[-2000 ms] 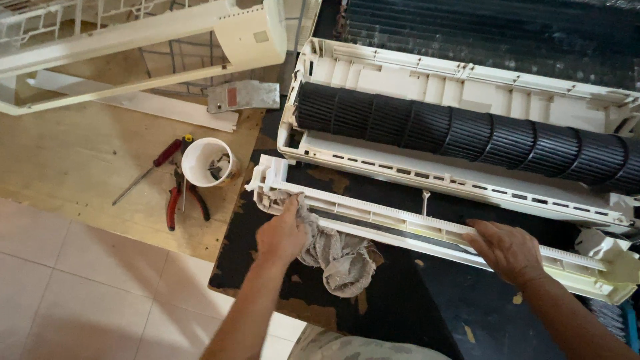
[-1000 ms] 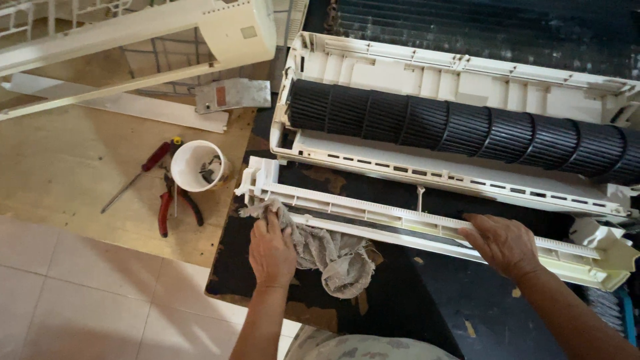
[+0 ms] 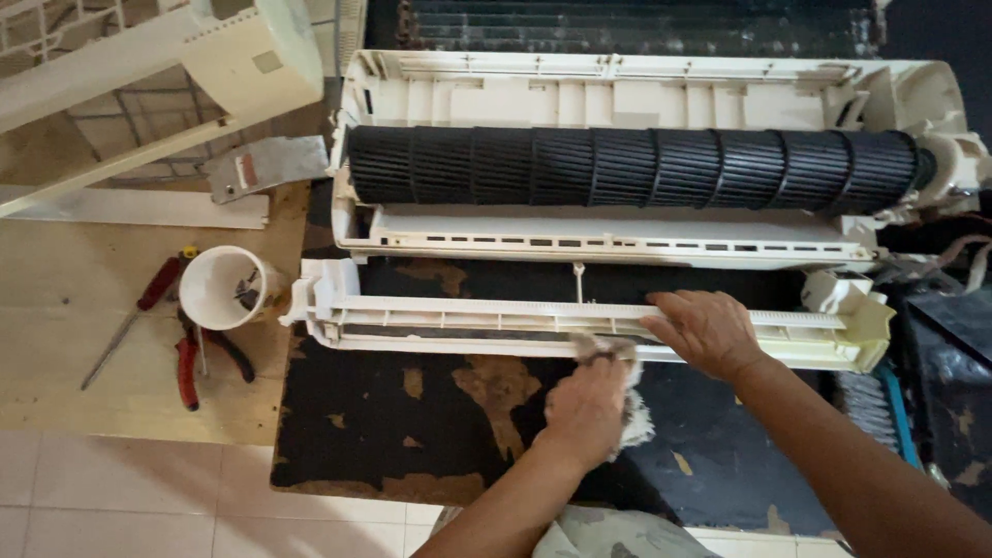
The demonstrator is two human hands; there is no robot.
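A long white plastic frame part of an air conditioner (image 3: pixel 465 348) lies across the black tabletop. My left hand (image 3: pixel 587 407) grips a crumpled grey cloth (image 3: pixel 638 422) against its near rail, around mid-length. Further right, my right hand (image 3: pixel 707 329) holds the part by its upper slatted rail, fingers over the edge. Beyond it sits the unit's white plastic housing (image 3: pixel 535 105), with a black cross-flow fan roller (image 3: pixel 628 169) lying in it.
On the wooden surface at left are a white cup (image 3: pixel 225 288) with small pieces, a screwdriver (image 3: pixel 139 310), red-handled pliers (image 3: pixel 187 370), a metal plate (image 3: pixel 271 167) and a white cover frame (image 3: pixel 256 62). A blue-edged brush (image 3: pixel 868 411) lies at right; finned coils (image 3: pixel 635 29) are behind.
My left hand has moved right with the cloth, from the frame part's left end to near its middle. My right hand still holds the part.
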